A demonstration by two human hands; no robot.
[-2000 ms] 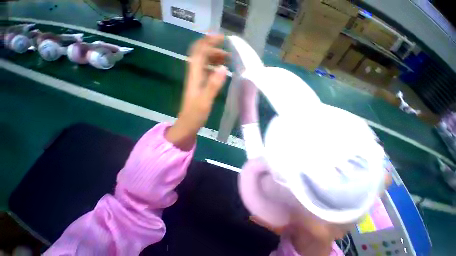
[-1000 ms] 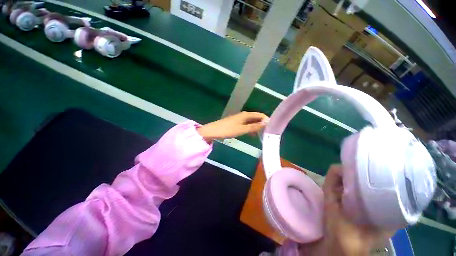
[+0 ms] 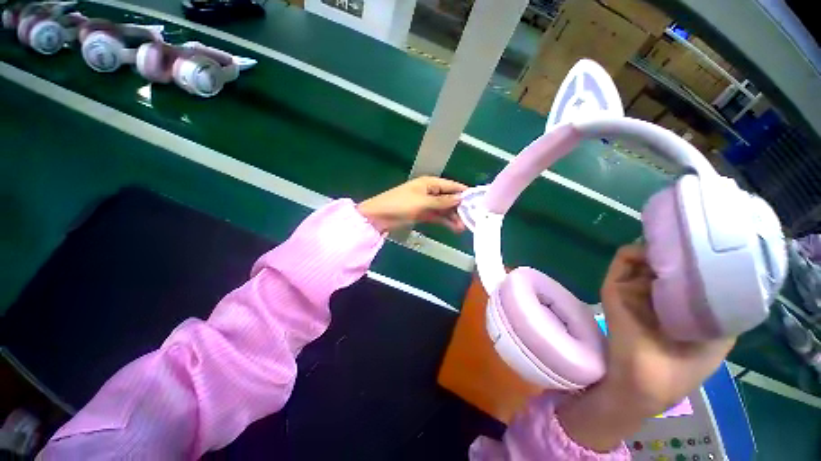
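Pink-and-white cat-ear headphones point(image 3: 621, 132) are held up in the air at the right. My right hand point(image 3: 644, 351) grips them from below between the two ear cups, at the right cup's pink cushion point(image 3: 668, 257). The other cup's cushion point(image 3: 560, 326) faces me. One cat ear point(image 3: 585, 94) stands up at the top of the headband. My left hand point(image 3: 421, 203) holds the other cat ear point(image 3: 472, 207) with its fingertips, at the left side of the headband. Part of my right hand's fingers is hidden behind the cup.
The black mat point(image 3: 171, 279) lies below my left arm. An orange board point(image 3: 486, 360) and the blue-and-white tester point(image 3: 720, 405) lie beneath the headphones. A pale post point(image 3: 464, 90) rises at the belt edge. Several headphones point(image 3: 202, 72) rest on the green belt point(image 3: 297, 126).
The headphones have come down from close to the camera and turned so their inner side shows. My left hand has moved from raised, fingers apart, to the headband's cat ear.
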